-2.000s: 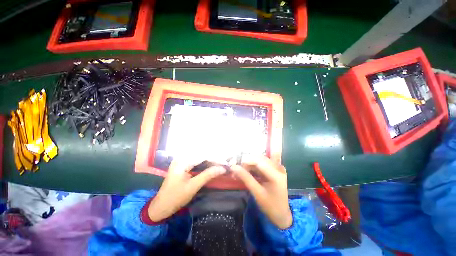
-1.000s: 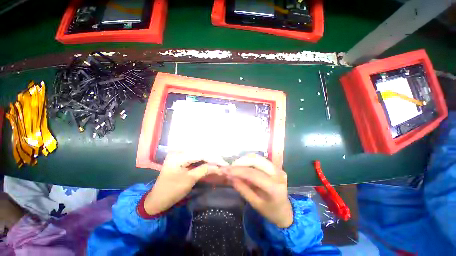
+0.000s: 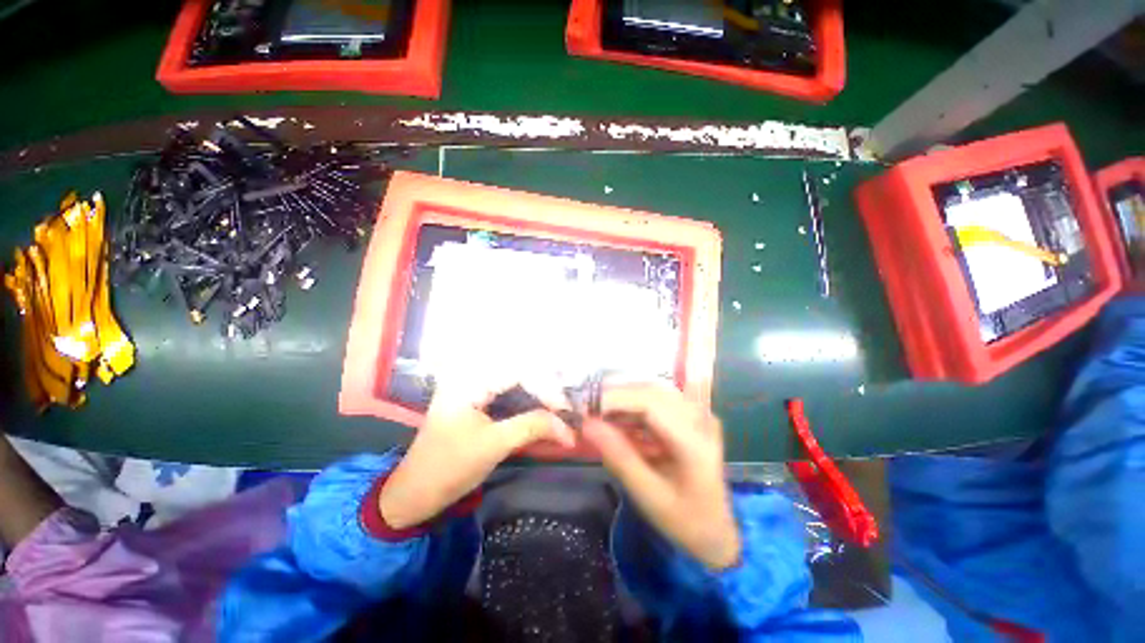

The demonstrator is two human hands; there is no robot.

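A tablet unit [image 3: 540, 314] lies open in a red-orange foam tray [image 3: 373, 295] in front of me, its battery area glaring white. My left hand [image 3: 471, 452] is at the tray's lower edge with a small dark strip, perhaps a black flex cable [image 3: 512, 403], in its fingertips. My right hand [image 3: 666, 459] is close beside it, thumb and fingers pinched at a small dark piece near the left fingertips; blur and glare hide exactly what it grips.
A pile of black flex cables [image 3: 239, 226] and a bundle of orange flex ribbons [image 3: 75, 302] lie left. Another tray [image 3: 898, 276] stands right; two more pass behind the metal rail [image 3: 502, 129]. A red-handled tool [image 3: 829, 477] is at the bench edge. Blue sleeves of a person [image 3: 1105, 477] show right.
The two trays on the far line have shifted right. My fingertips have parted slightly, and more of the dark strip shows at my left hand. The tray in front stays almost in place.
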